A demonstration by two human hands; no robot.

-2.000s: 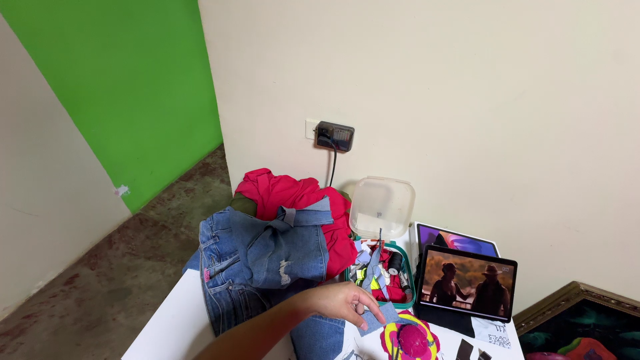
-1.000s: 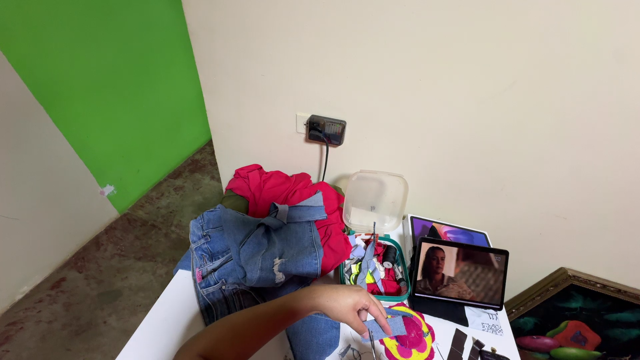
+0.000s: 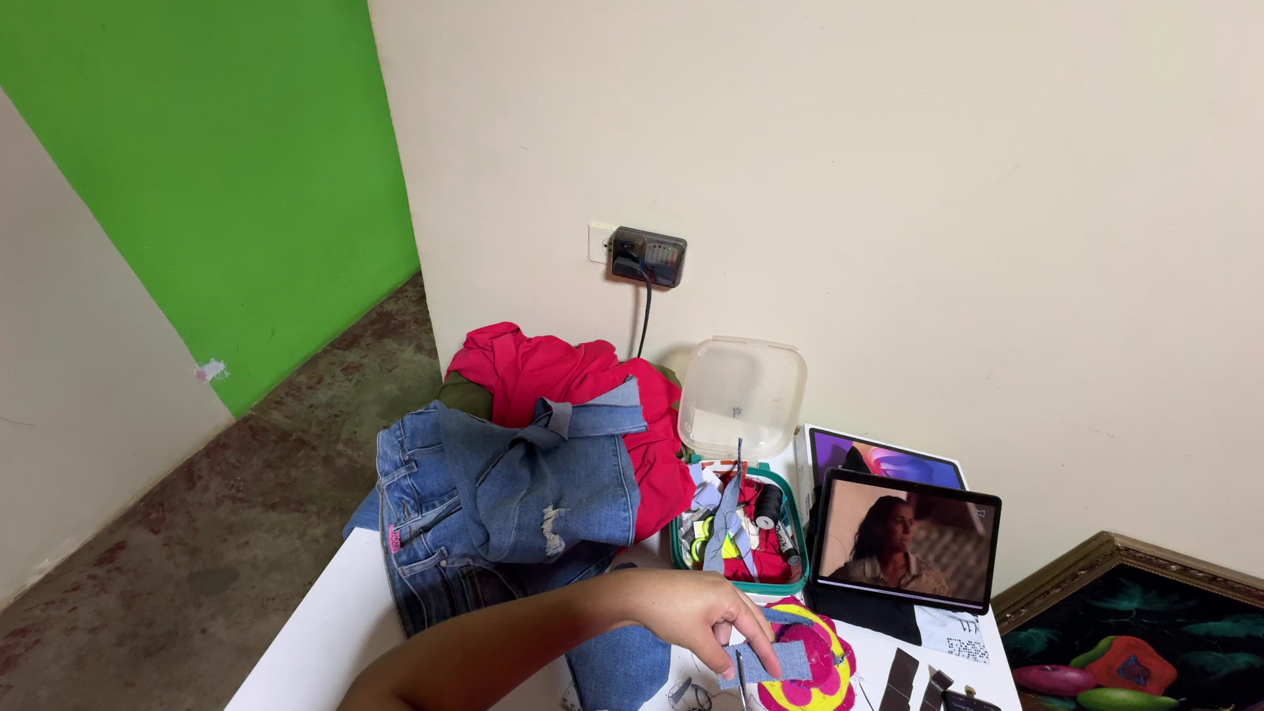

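Observation:
My left hand (image 3: 696, 617) reaches in from the lower left, its thumb and fingers gripping a small light-blue denim piece (image 3: 788, 664). A thin dark blade (image 3: 742, 671), apparently of scissors, rises from the bottom edge against the denim beside my fingertips. Under the denim lies a magenta and yellow flower-shaped mat (image 3: 834, 671). My right hand is not in view. Just beyond my left hand, a green-rimmed container (image 3: 798, 523) holds fabric scraps, denim strips and a black thread spool (image 3: 767, 502).
Folded jeans (image 3: 553, 494) and red cloth (image 3: 563, 370) are piled on the white table (image 3: 316, 642). A translucent lid (image 3: 746, 395) leans against the wall. On the right stand a tablet (image 3: 908, 543) and its box (image 3: 834, 449), near dark strips (image 3: 899, 681). A framed picture (image 3: 1116, 553) stands beyond the table.
The thin blade now shows clearly beside my left fingertips; it was not plain two seconds ago. The picture on the tablet has changed.

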